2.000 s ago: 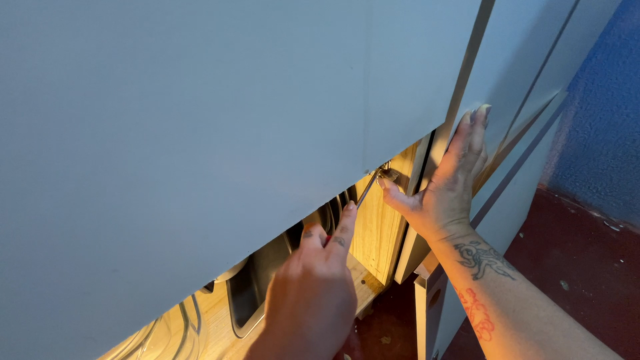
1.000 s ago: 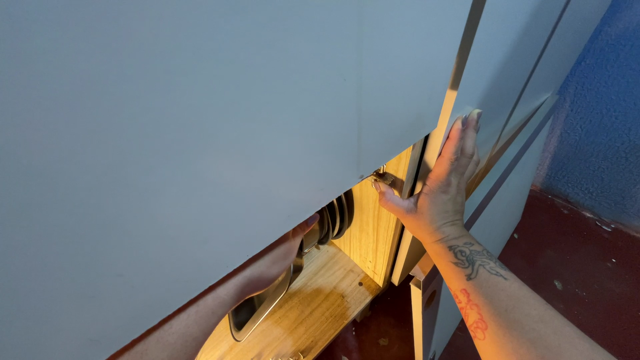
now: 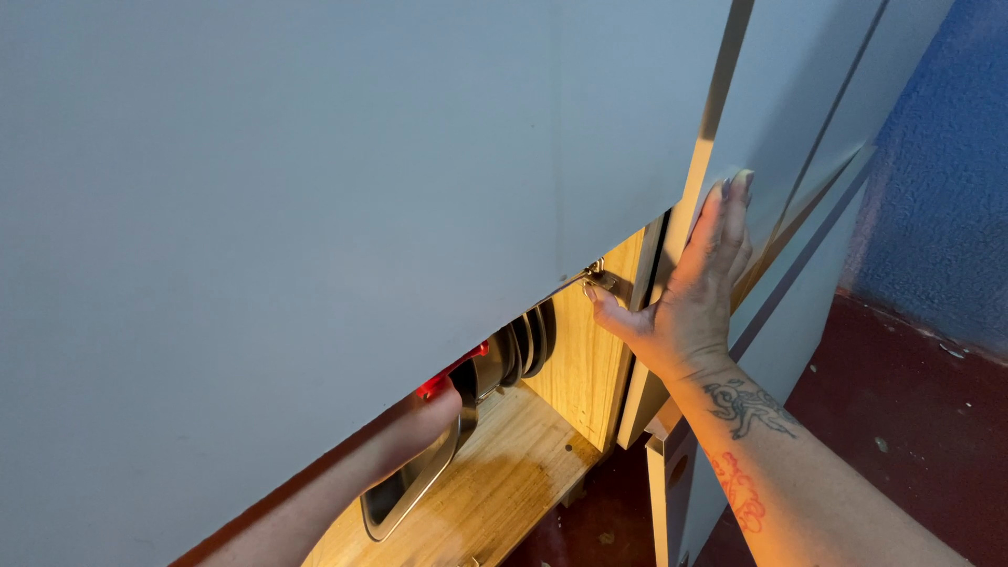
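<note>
My left hand (image 3: 441,405) reaches in under the edge of a large pale grey cabinet door (image 3: 378,173), which hides most of its fingers. It is around the red handle (image 3: 455,370) of a screwdriver, whose thin metal shaft (image 3: 563,285) runs along the door edge to a metal cabinet hinge (image 3: 600,276). The tip is not clear to see. My right hand (image 3: 701,291) rests with its fingers straight against the grey panel to the right. Its thumb touches the hinge, on the cabinet's wood-grain side wall (image 3: 587,346).
Dark pans or plates (image 3: 535,339) stand on edge inside the cabinet, beside a metal-rimmed tray (image 3: 409,504) on the wooden shelf (image 3: 488,480). Another open door (image 3: 677,472) is at the lower right. Beyond are a dark red floor (image 3: 882,425) and a blue textured wall (image 3: 937,205).
My left hand was in front of the door edge two seconds ago; now it is partly behind that edge, and the red handle shows. My right hand has kept its place at the hinge.
</note>
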